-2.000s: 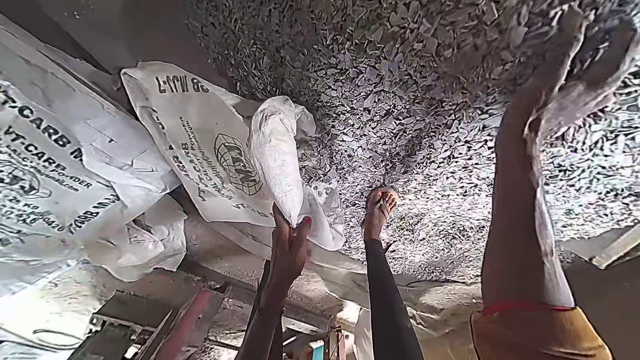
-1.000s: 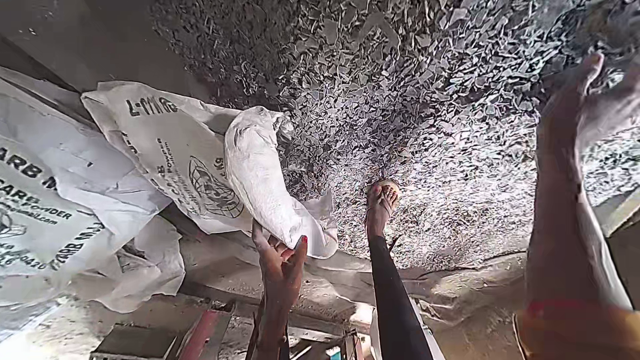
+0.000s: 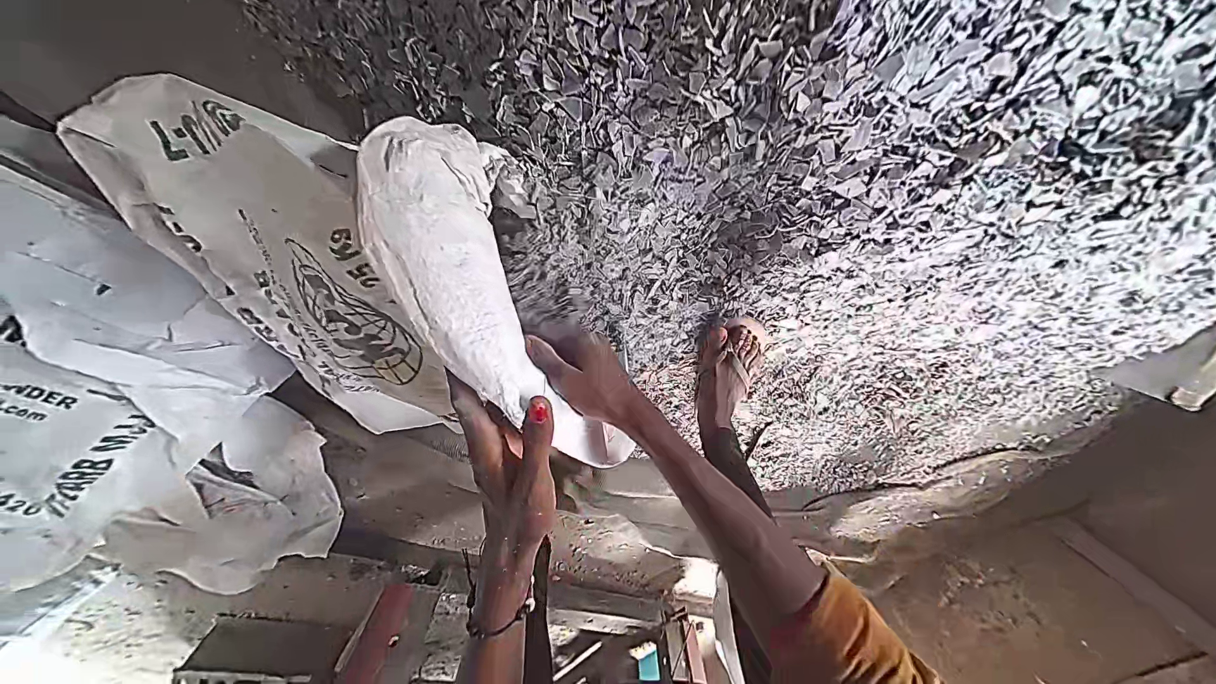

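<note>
A white woven sack (image 3: 313, 275) with dark print lies at the left edge of a large heap of grey-white flakes (image 3: 855, 171). Its near edge is folded over into a bulging white flap (image 3: 437, 256). My left hand (image 3: 513, 456) grips the lower end of this flap, thumb on top, with red on the thumbnail. Beside it, my right hand (image 3: 589, 375) is at the flap's right side near the bottom, blurred, over the edge of the flakes; whether it holds any flakes cannot be told.
More printed white sacks (image 3: 142, 380) lie at the far left. A sandalled foot (image 3: 731, 366) stands at the heap's near edge. A dark box-like object (image 3: 261, 651) and a red bar (image 3: 375, 632) are at the bottom left. A flat pale piece (image 3: 1173, 370) lies at the right.
My right hand has come from the flakes at the far right to the sack flap beside my left hand. My left hand has stayed on the flap's lower end.
</note>
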